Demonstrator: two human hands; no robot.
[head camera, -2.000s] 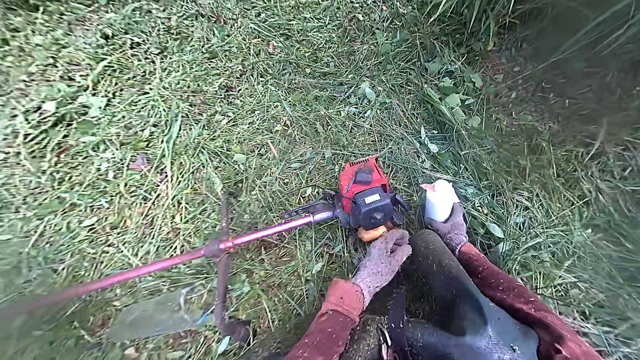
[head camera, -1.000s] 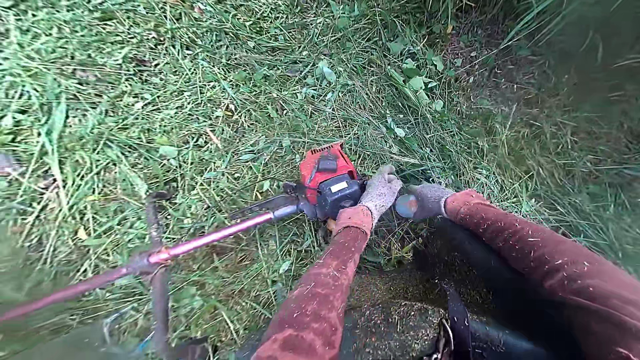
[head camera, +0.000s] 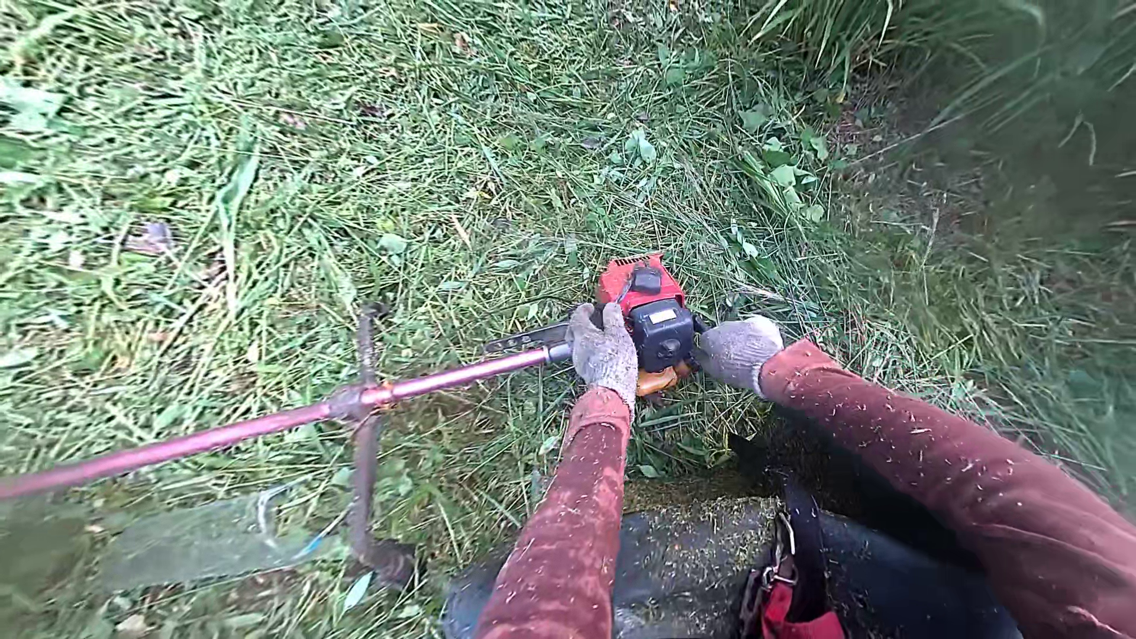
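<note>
A brush cutter lies on cut grass, its red and black engine (head camera: 658, 321) near the middle and its pinkish-red shaft (head camera: 240, 428) running off to the left. My left hand (head camera: 605, 351), in a grey knit glove, rests against the engine's left side where the shaft joins, fingers somewhat spread. At the engine's lower right is my gloved right hand (head camera: 738, 351), fingers curled against its edge; what they touch is hidden. An orange part (head camera: 657, 380), likely the fuel tank, shows below the black cover. The handlebar (head camera: 365, 470) crosses the shaft.
A translucent sheet, perhaps a guard (head camera: 213, 541), lies at the lower left. My dark-clad legs (head camera: 683, 568) and a harness strap with a metal clip (head camera: 783, 555) are at the bottom. Taller grass (head camera: 834, 27) stands at the upper right.
The white container seen in my right hand two seconds ago no longer shows. My left hand has moved from the engine's lower right to its left side; my right hand is now at the engine's right edge.
</note>
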